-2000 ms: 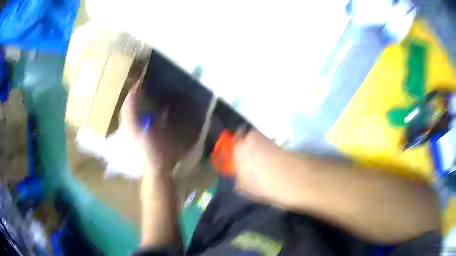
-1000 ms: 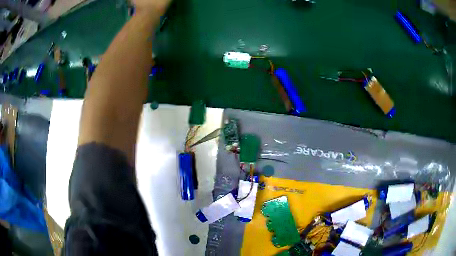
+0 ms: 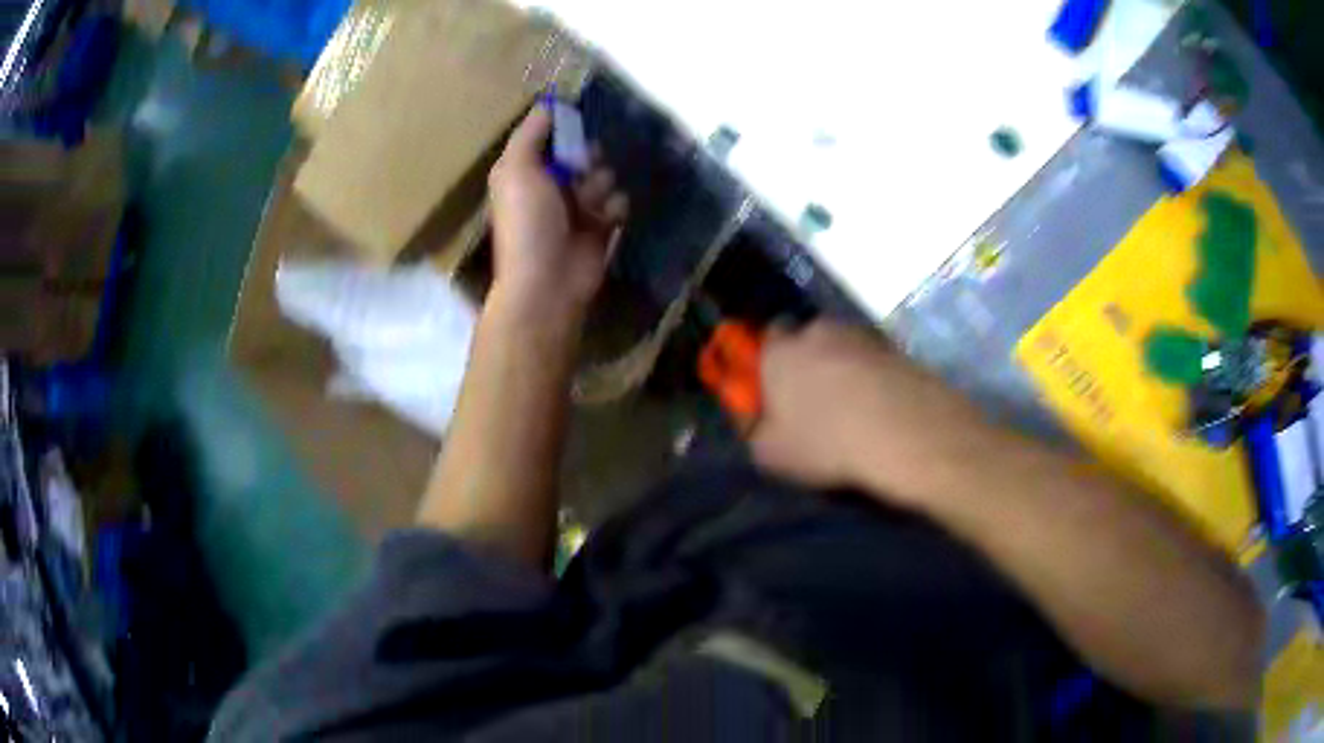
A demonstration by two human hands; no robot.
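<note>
My left hand (image 3: 549, 218) is raised over the open cardboard box, closed around a blue battery cell with a white pad (image 3: 568, 138); the cell's end sticks up past the fingers. My right hand (image 3: 828, 404) is shut on the orange handle of a tool, likely a soldering iron (image 3: 733, 369), beside the corner of the white board. The handle is to the right of and lower than the left hand, apart from the cell. The tool's tip is too dark and blurred to make out.
The open carton (image 3: 399, 131) holds crumpled white plastic (image 3: 392, 337). The white board (image 3: 813, 87) has round holes. On the right, a yellow printed sheet (image 3: 1082, 341) bears a green board (image 3: 1224, 261) and piled assemblies. More cells with white pads (image 3: 1140, 113) lie at the upper right.
The view has swung from the green belt down to the carton and lap. My left arm, stretched over the belt one second ago, is now above the carton; my right hand is now in view.
</note>
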